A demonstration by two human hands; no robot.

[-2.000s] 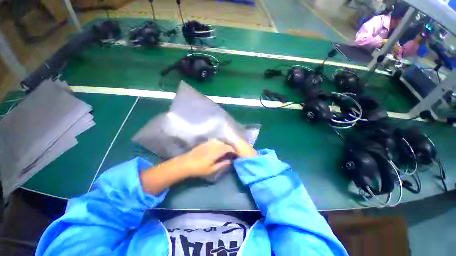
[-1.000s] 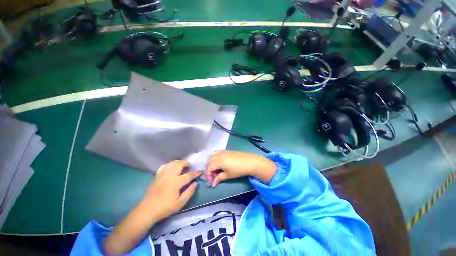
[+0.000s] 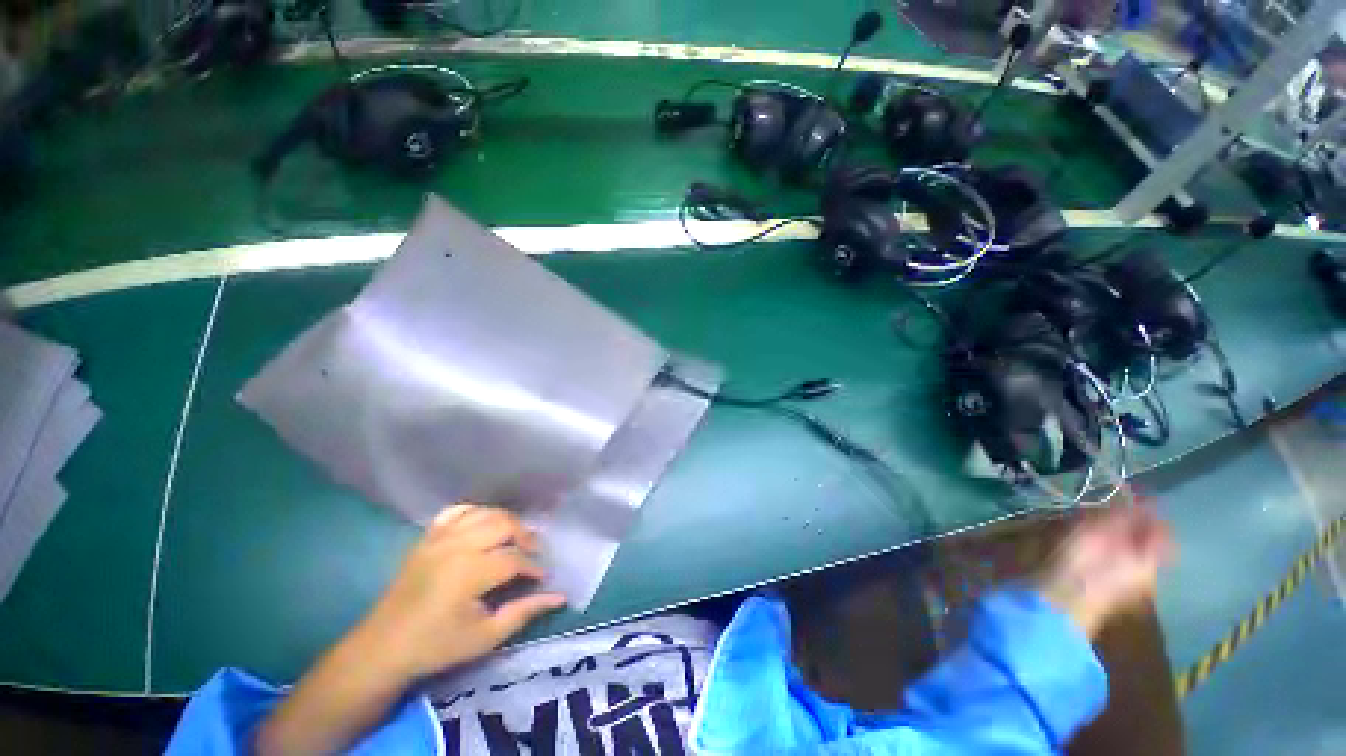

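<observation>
A silvery-grey protective bag (image 3: pixel 487 362) lies on the green bench, bulging slightly, its flap open toward the lower right. A black cable (image 3: pixel 768 396) with small plugs trails from the bag mouth onto the bench. What is inside the bag is hidden. My left hand (image 3: pixel 470 579) rests at the bag's lower edge, thumb and fingers apart, fingertips touching it. My right hand (image 3: pixel 1115 558) is blurred, past the bench's front edge, just below the pile of black headsets (image 3: pixel 1019 399); whether it holds anything cannot be told.
A flat stack of grey bags (image 3: pixel 33 428) lies at the left, cut off by the picture's edge. More black headsets stand farther back, one at upper left (image 3: pixel 391 121) and others at upper right (image 3: pixel 790 130). A metal post (image 3: pixel 1225 126) rises at the right.
My right hand has left the bag mouth and moved right toward the headset pile. My left hand has shifted slightly down and left along the bag. The cable has shifted and its plugs are spread.
</observation>
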